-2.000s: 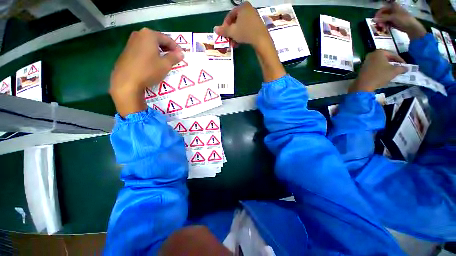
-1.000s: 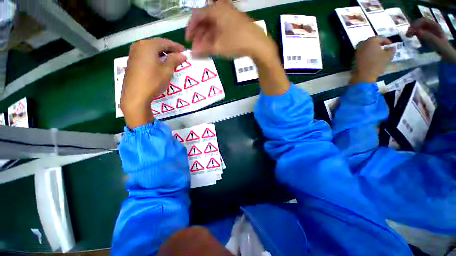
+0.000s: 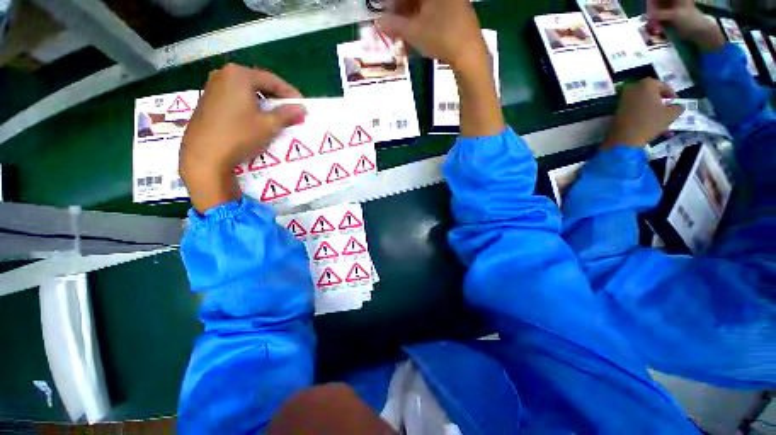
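Note:
My left hand (image 3: 234,132) grips the top of a label sheet (image 3: 319,153) with rows of red warning triangles, held over the near edge of the belt. My right hand (image 3: 434,30) is at the top, its fingers at a blurred warning label (image 3: 374,42) over the top of a product box (image 3: 379,93). Whether the label touches the box is unclear. Another product box (image 3: 159,161), with a triangle label at its top right corner, lies left of my left hand. A stack of label sheets (image 3: 345,255) lies on the near table.
The green conveyor belt (image 3: 94,144) carries more boxes (image 3: 574,64) at right. A neighbour's hand (image 3: 642,115) holds a label sheet (image 3: 699,121). Boxes lean near it (image 3: 698,200). A frame post (image 3: 102,234) and blank backing strips (image 3: 72,340) are at left.
Boxes on the belt have moved left. The held sheet shows fewer triangles in its upper part. My right hand moved left, then back right, and is now over a different box.

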